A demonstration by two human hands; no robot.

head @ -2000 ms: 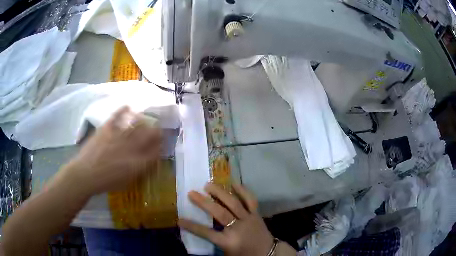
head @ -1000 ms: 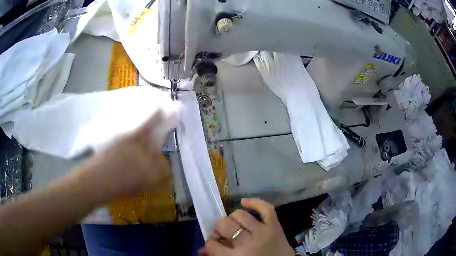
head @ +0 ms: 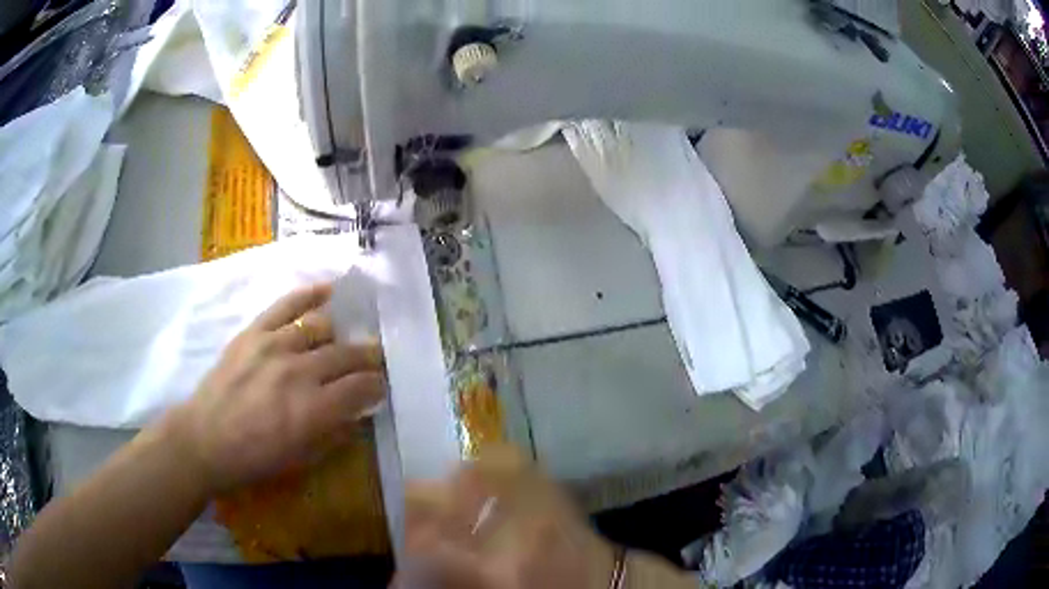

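Note:
A white cut panel (head: 161,334) lies left of the presser foot (head: 366,226). A long white strip (head: 411,334) runs from the foot down toward the table's front edge. My left hand (head: 282,380) holds the panel's edge between its fingers, just below the foot and beside the strip; a small flap of fabric shows at the fingertips. My right hand (head: 495,524) is blurred at the strip's lower end and appears to hold it. The exact finger grip there is unclear.
The sewing machine arm (head: 644,69) spans the top. A strip bundle (head: 713,276) lies under it, with a small black-handled tool (head: 814,313) to its right. A panel stack (head: 46,196) is at far left. White bundles (head: 989,460) pile up beyond the right end.
The view has shifted, with the machine head now further left. My left hand has moved down from the foot and shows more clearly. The strip hangs straighter, with my right hand closer to it.

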